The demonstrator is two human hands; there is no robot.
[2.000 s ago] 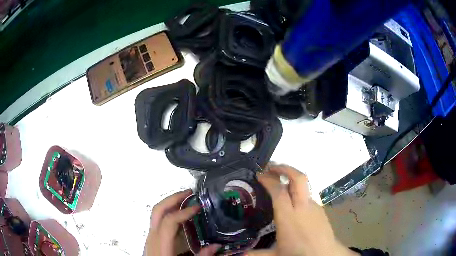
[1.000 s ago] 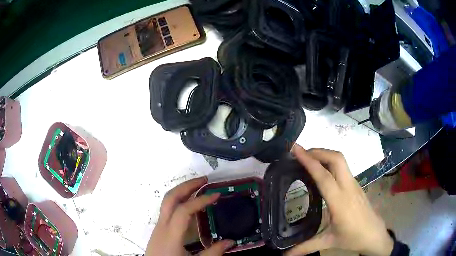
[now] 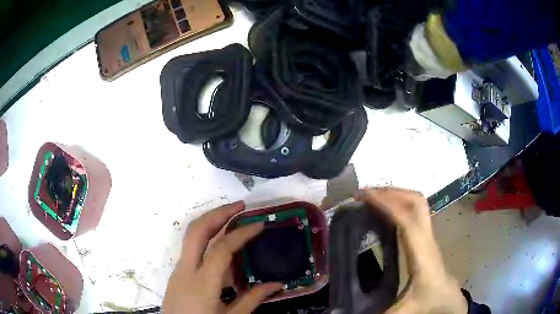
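Observation:
A pink housing (image 3: 321, 228) stands at the bench's front edge, its open top facing me. A green circuit board border (image 3: 247, 268) and a square black plate (image 3: 280, 254) show inside it. My left hand (image 3: 206, 264) holds the housing from its left side, with fingers over the rim. My right hand (image 3: 417, 251) holds a black frame (image 3: 346, 257) on edge, just right of the housing. The frame is tilted and somewhat blurred, and its round hole shows partly.
Black frames (image 3: 206, 95) are piled at centre and back. A phone (image 3: 161, 34) lies at the back left. Other pink housings (image 3: 95, 190) stand at left. A blue electric screwdriver (image 3: 485, 30) hangs upper right, before a silver-white screw feeder (image 3: 457, 116). A scuffed white bench (image 3: 147, 208) lies below.
The black frame came off the housing's top to the right in my right hand and has since turned more edge-on. The screwdriver swung right, then partly back left. The view has shifted.

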